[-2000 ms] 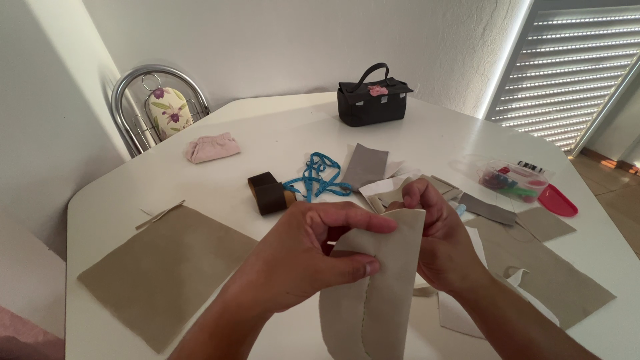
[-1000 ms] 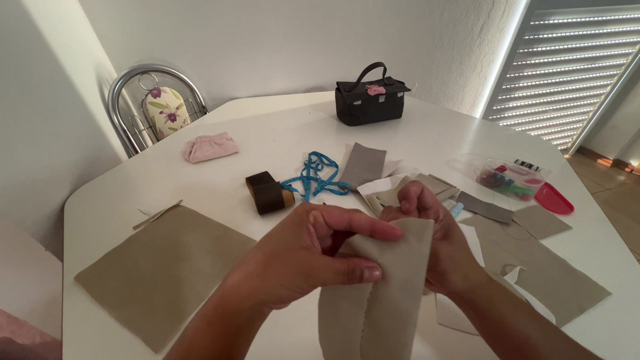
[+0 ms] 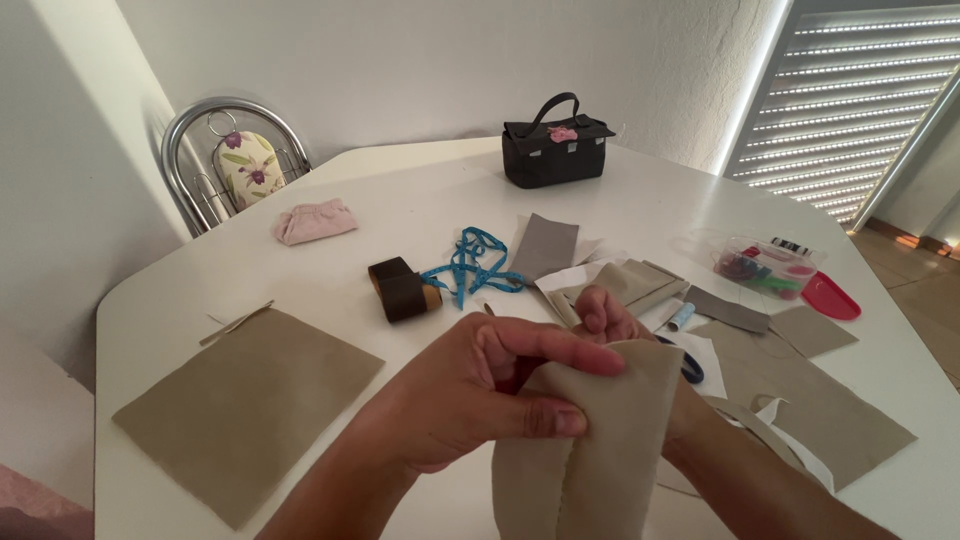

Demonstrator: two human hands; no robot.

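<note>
My left hand (image 3: 480,390) pinches a beige piece of fabric or leather (image 3: 619,442) between thumb and forefinger near its upper edge. A line of stitches runs down that piece, which hangs in front of me. Behind its upper right part is my right hand (image 3: 611,319), fingers curled; the piece covers much of it, and whether it grips a needle or the material cannot be seen. Just beyond my right hand lies a folded beige piece with seams (image 3: 637,285). Dark scissor handles (image 3: 691,364) show beside my right wrist.
On the white table (image 3: 420,195) are a black handbag (image 3: 555,157), a blue tape measure (image 3: 480,274), a dark brown roll (image 3: 405,289), pink cloth (image 3: 316,221), a beige sheet (image 3: 247,412), grey pieces (image 3: 547,247), light blue thread (image 3: 681,316), a clear plastic box (image 3: 765,270) and a red lid (image 3: 831,295).
My right hand has moved partly behind the upper edge of the beige piece, whose top right corner is now less upright. My left hand keeps its pinch throughout.
</note>
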